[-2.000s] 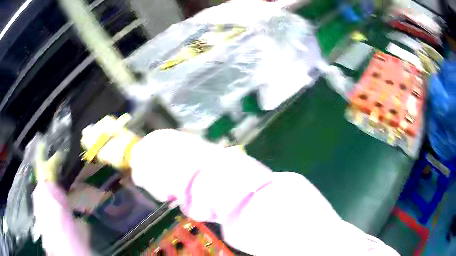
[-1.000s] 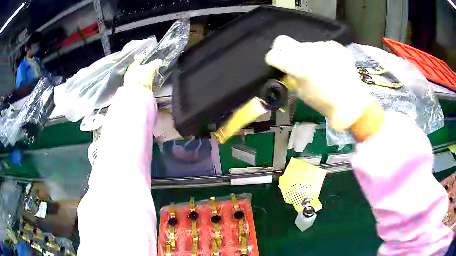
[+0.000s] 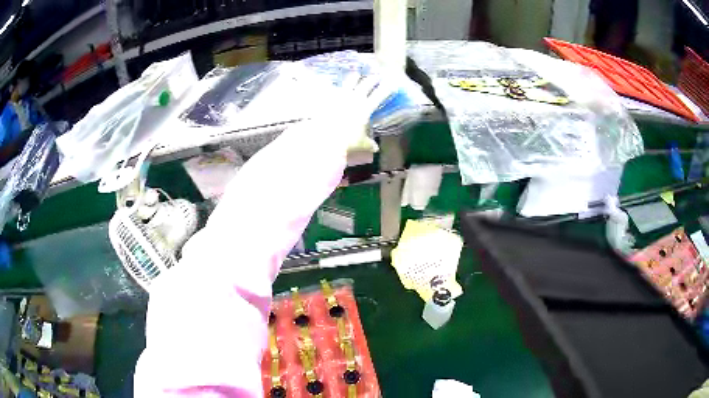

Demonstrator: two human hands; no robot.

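Note:
A flat black tray [image 3: 614, 303] is tilted at the lower right. Only a pale sliver shows at the bottom right corner, perhaps my right glove; its grip is hidden. My left arm, in a pale pink sleeve, reaches up to the shelf. My left hand [image 3: 359, 105] is washed out beside a blue-and-white item [image 3: 392, 107]; whether it grips anything is unclear. A red tray [image 3: 330, 326] under clear film holds rows of gold watches with round black heads, partly behind my sleeve. A gold and black watch [image 3: 515, 89] lies on plastic on the shelf.
A small white bottle [image 3: 439, 308] stands by a yellow dotted sheet [image 3: 426, 256]. A white fan [image 3: 151, 233] is left of my sleeve. Clear plastic bags [image 3: 132, 116] lie along the shelf. A red ribbed tray [image 3: 622, 78] leans at the back right. Another watch tray [image 3: 675, 268] lies at right.
The black tray has moved from the upper middle down to the lower right. My left hand has moved right along the shelf, off the clear plastic. My right hand has almost left the picture.

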